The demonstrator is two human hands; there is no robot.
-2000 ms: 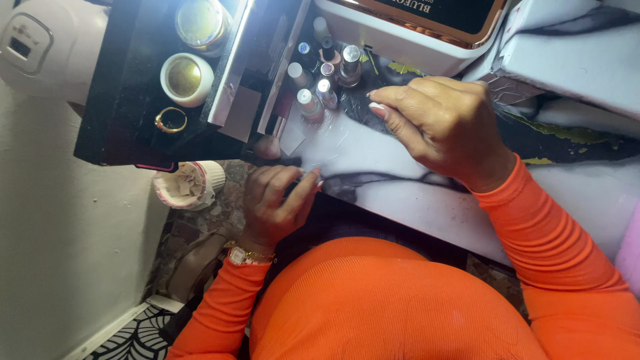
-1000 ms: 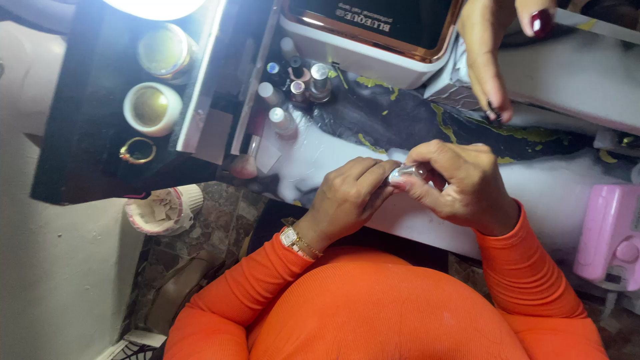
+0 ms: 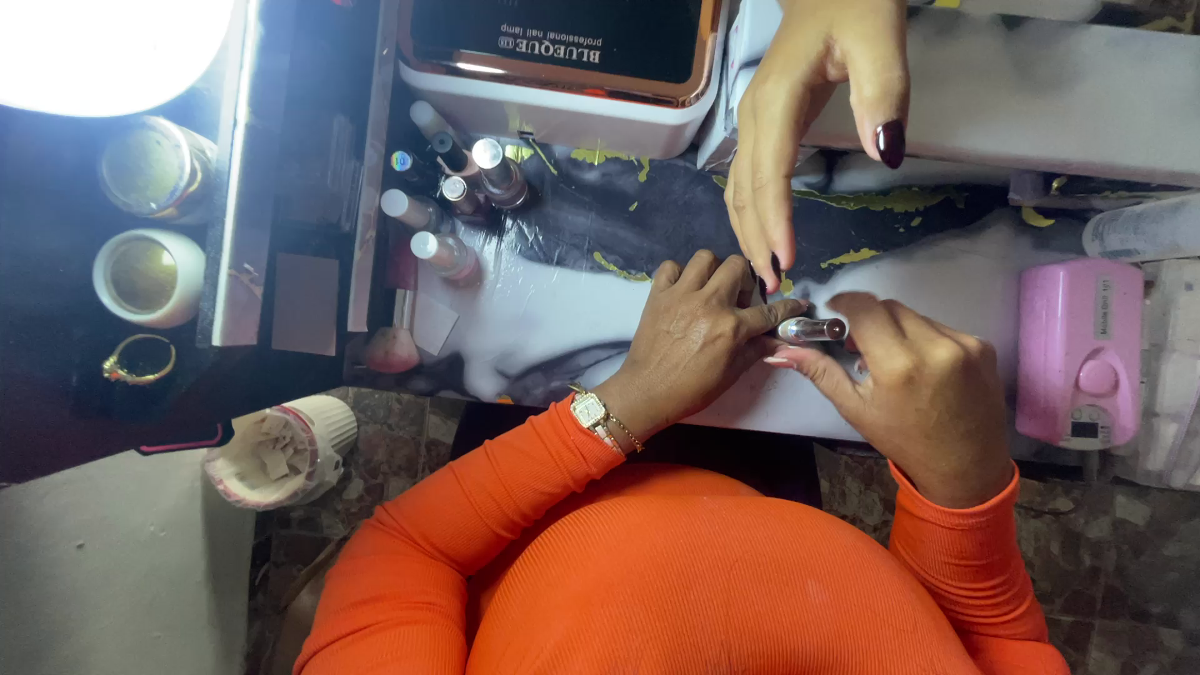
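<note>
A small bottle with a shiny silver cap lies between my hands, its far end hidden by fingers. My left hand has its fingertips closed around that end, close to another person's fingers. The thumb and blurred fingers of my right hand curl around the cap from the right; whether they grip it is unclear. Above my hands, another person's hand with dark red nails reaches down, its fingertips near my left fingers. Several nail polish bottles stand on the marbled table at the left.
A nail lamp stands at the back. The pink nail drill unit sits at the right. On the black surface at left are two round jars and a gold ring. A white cup holding pale scraps is below it.
My left hand has moved right, away from the black stand's edge, and met my right hand, which came lower. The other person's hand has entered from above. The view has shifted somewhat.
</note>
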